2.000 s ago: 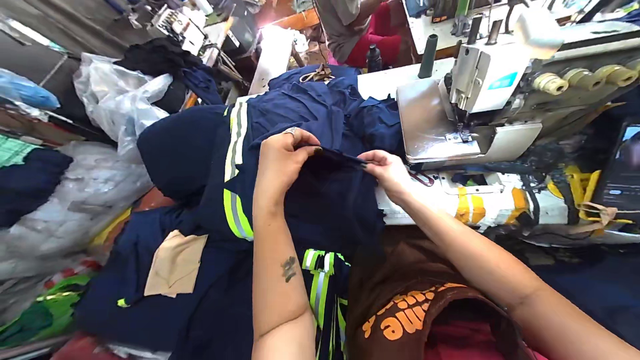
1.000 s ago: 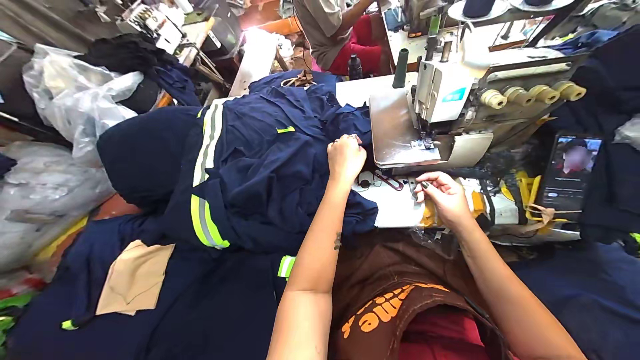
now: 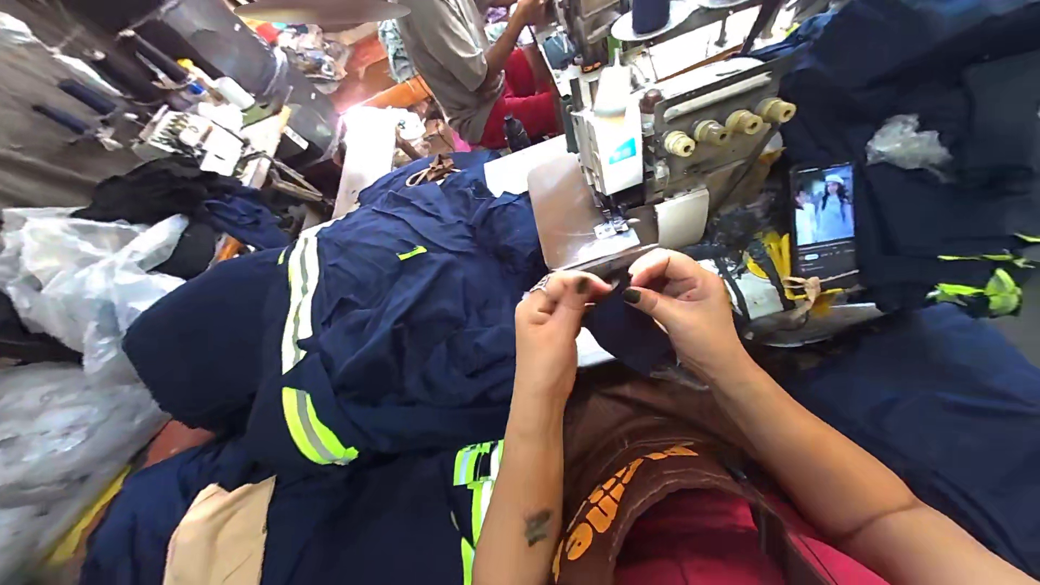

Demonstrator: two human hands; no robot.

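Between my fingertips I hold a small piece of dark navy fabric [image 3: 630, 329] just in front of the sewing machine. My left hand [image 3: 556, 325] pinches its left side and my right hand [image 3: 682, 305] its upper right edge. Behind them stands the overlock-type sewing machine [image 3: 611, 134] with its metal plate [image 3: 561, 207] and several tension knobs [image 3: 711, 132]. To the left of my hands lies a large navy garment [image 3: 414, 309] with yellow-green and silver reflective tape [image 3: 305, 301].
A phone [image 3: 825, 223] showing a video stands right of the machine. More navy fabric [image 3: 926, 406] lies at the right. A beige fabric piece [image 3: 221, 532] is at the lower left, plastic bags [image 3: 97, 276] at the far left. A person [image 3: 455, 65] sits beyond the machine.
My hands, apart near the machine one second ago, are now together on the small navy piece. Two seconds ago both held cloth over the garment. The view has shifted.
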